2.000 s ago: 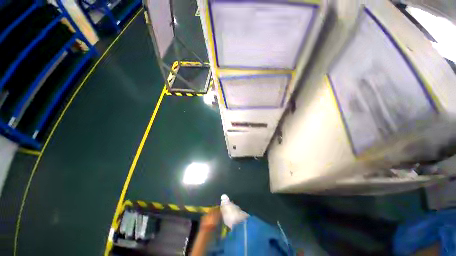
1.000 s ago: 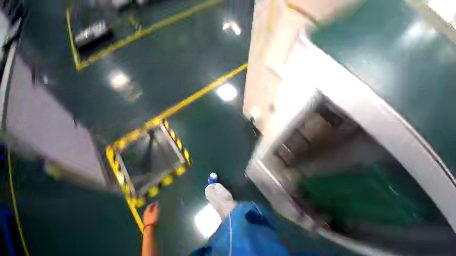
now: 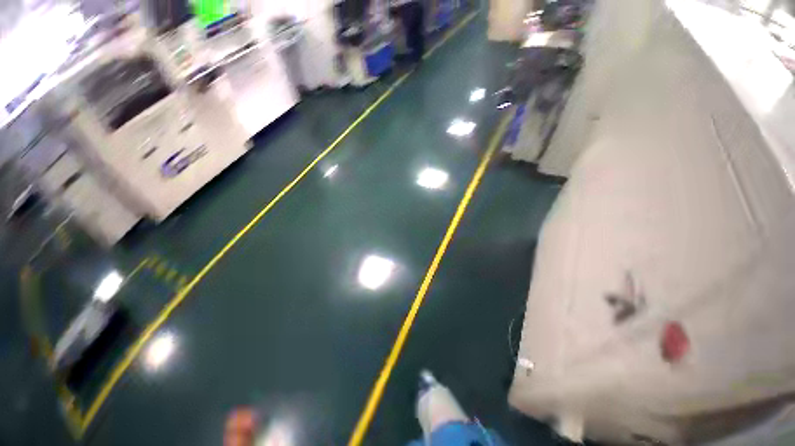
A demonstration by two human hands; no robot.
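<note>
My left hand point(image 3: 241, 427) is a small blurred shape at the bottom edge, cut off by it. I cannot tell whether its fingers are open or shut, and no held object shows. My right hand is not in view. My blue smock point(image 3: 458, 434) and a white-covered foot point(image 3: 438, 402) show at the bottom. Nearest on the right is a large off-white machine body point(image 3: 645, 218) with a blurred red spot point(image 3: 674, 341) low on its side.
A dark green floor point(image 3: 288, 305) with yellow lines point(image 3: 410, 327) runs between machines. White cabinets with a blue mark point(image 3: 185, 159) stand at the left. A low dark item point(image 3: 91, 340) lies inside yellow marking at lower left. A person's dark legs point(image 3: 413, 30) show far off.
The view has turned and now looks along the aisle. The striped floor frame and the open machine interior are out of view. My left hand is lower and more cut off.
</note>
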